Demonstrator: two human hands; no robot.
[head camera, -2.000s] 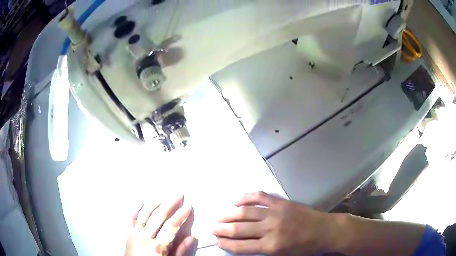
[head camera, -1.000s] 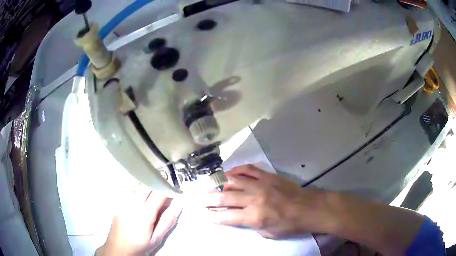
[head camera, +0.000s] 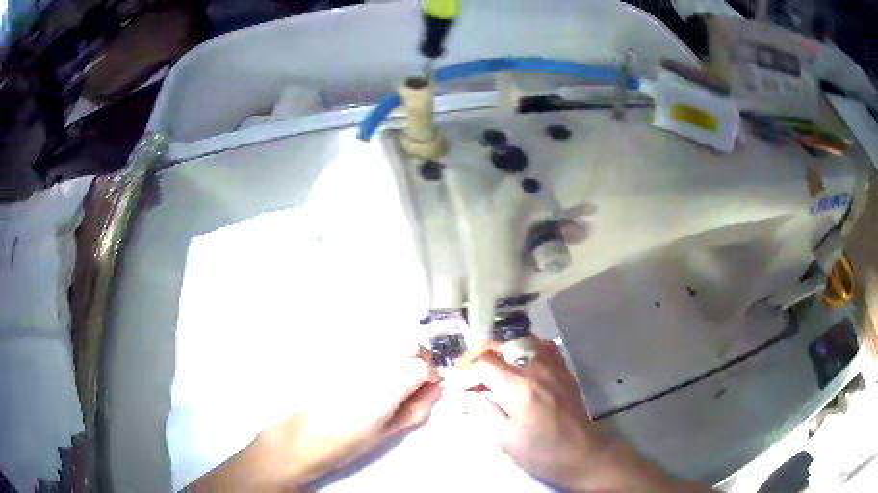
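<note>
The white fabric panel (head camera: 260, 337) lies under the sewing machine head and spreads to the left, washed out by the lamp. The cream JUKI sewing machine (head camera: 664, 193) stands across the view. Its presser foot (head camera: 446, 349) shows as small dark metal parts. My left hand (head camera: 371, 424) is just left of and below the presser foot, with bright, partly washed-out fingers at the fabric. My right hand (head camera: 529, 404) is just right of the foot, its fingertips close to the needle area. Glare hides whether either hand pinches the fabric.
A green-and-black screwdriver (head camera: 438, 29) stands upright above the cream post. A blue tube (head camera: 520, 65) curves behind the head. A small white packet with a yellow label (head camera: 695, 117) lies on the arm. Yellow-orange scissors handles (head camera: 840, 279) are at the right. White pieces (head camera: 37, 318) lie at far left.
The view has shifted, showing more behind the machine. Both hands have moved up to the presser foot, and the fabric panel now spreads farther left beyond the head.
</note>
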